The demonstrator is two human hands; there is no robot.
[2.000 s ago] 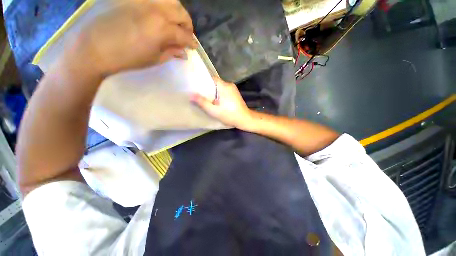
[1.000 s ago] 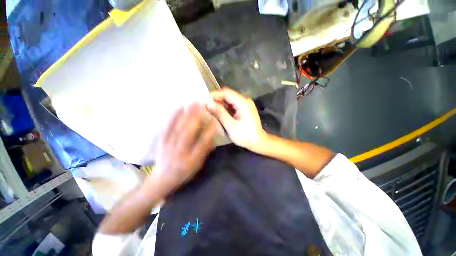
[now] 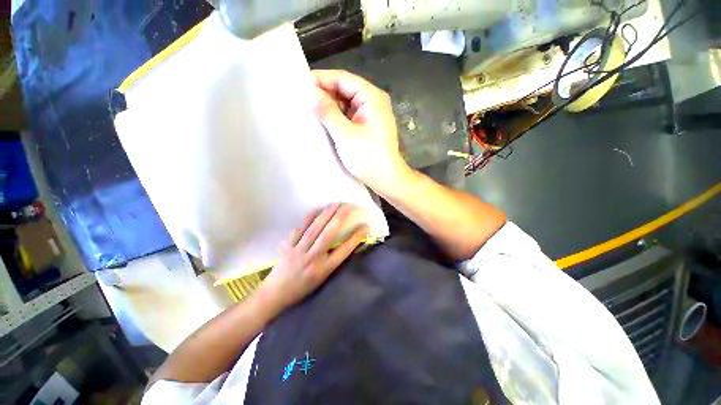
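Note:
A white panel (image 3: 229, 150) with yellow edging at its top left and bottom edges lies on the table in front of me. My left hand (image 3: 320, 241) rests flat on its lower right corner, fingers spread. My right hand (image 3: 360, 126) pinches the panel's right edge between thumb and fingers. The top of the panel reaches under the pale rounded end of the sewing machine (image 3: 261, 14); the needle area is not visible. A stack of panels (image 3: 247, 286) with several yellow edges shows below, beside my lap.
The pale machine body (image 3: 506, 24) spans the top right, with a dark fitting (image 3: 332, 32) and a cloth scrap (image 3: 443, 42) by it. Black cables cross a pale yellow disc (image 3: 597, 75). A blue-looking table area (image 3: 71, 158) is at left; a yellow floor line (image 3: 632, 233) at right.
The panel has shifted right and its top now reaches the machine end, which has come into view. My right hand has moved up the edge. My left hand has come to rest near the lower corner.

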